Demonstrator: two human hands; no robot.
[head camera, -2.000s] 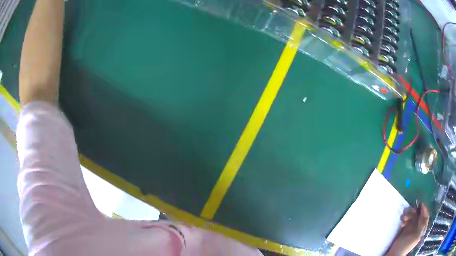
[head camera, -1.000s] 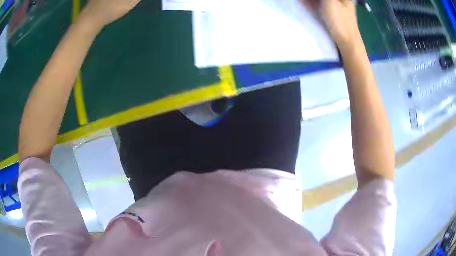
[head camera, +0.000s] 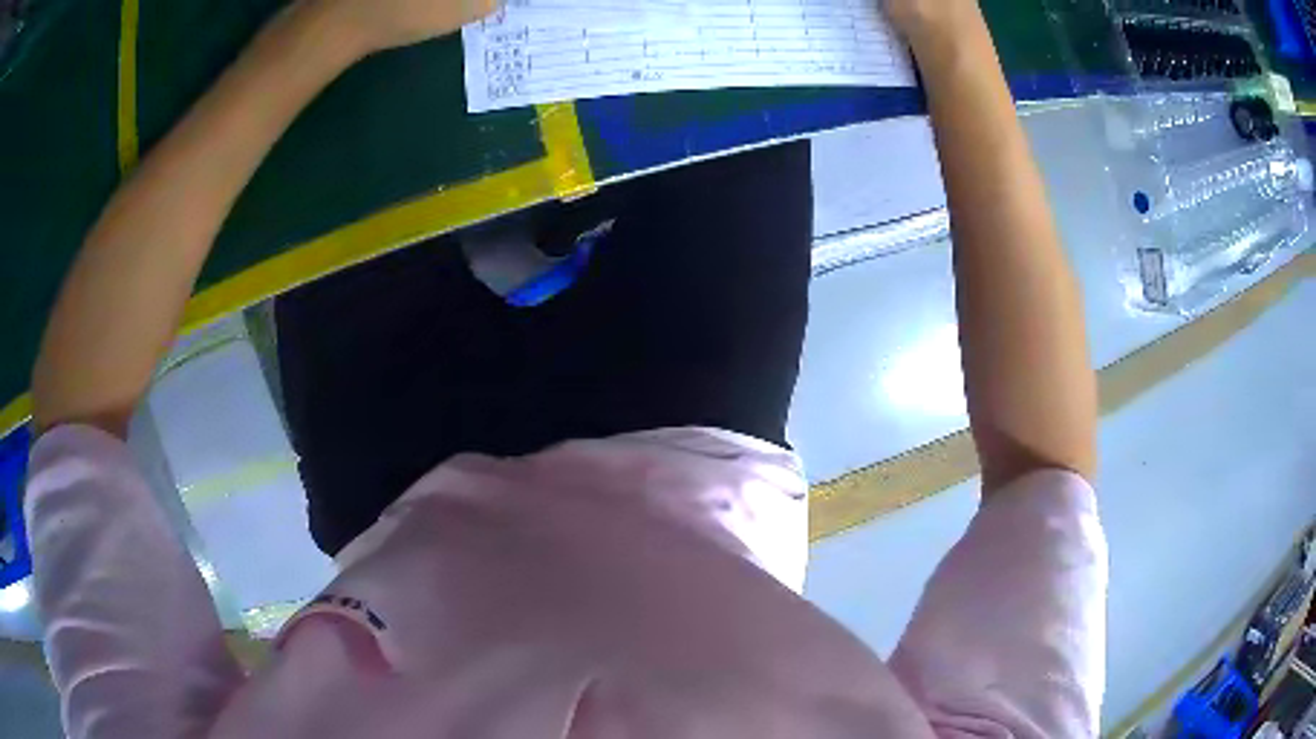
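The white record sheet, with a printed table, lies over the green mat at the top centre, and its upper part is cut off by the picture's edge. My left hand is at the sheet's upper left corner, its fingers partly out of the picture. My right hand is at the sheet's right edge with the thumb side on the paper; the rest of its fingers are cut off at the top.
The green mat ends in yellow tape and blue tape along the front edge. A blister tray of dark parts stands at the upper right. A clear ribbed tray with one black part overhangs the bench edge. Blue bins show lower right.
The view has turned to the right and down. The sheet came from the far right to the front edge between both hands. My left hand has come into view and reached the sheet's left corner.
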